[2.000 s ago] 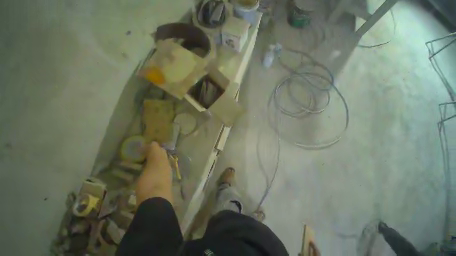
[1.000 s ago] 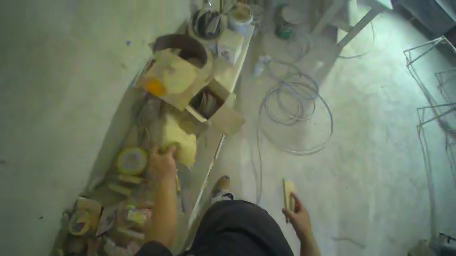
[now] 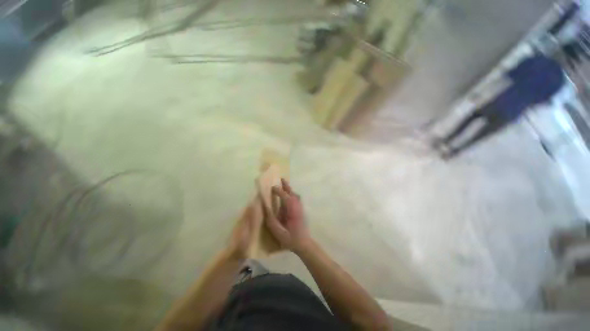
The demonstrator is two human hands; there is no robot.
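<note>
The view is blurred. My right hand (image 3: 286, 216) is in front of my body and holds a small pale wood block (image 3: 272, 178). My left hand (image 3: 246, 226) is against the left side of a thin tan sheet (image 3: 265, 242), which may be sandpaper. The sheet lies between my two hands. It shows beyond the fingertips and below the right palm. Blur hides exactly how the fingers grip the block and sheet.
Tan boards or boxes (image 3: 339, 94) stand on the floor ahead. A person in dark blue (image 3: 534, 81) stands at the upper right. A coiled hose or cable (image 3: 116, 226) lies on the floor at left. Thin metal frames show at the upper left.
The view has swung away from the cluttered low shelf to the open floor. My left hand has left the shelf with a yellowish sheet, and both hands are now together in front of me.
</note>
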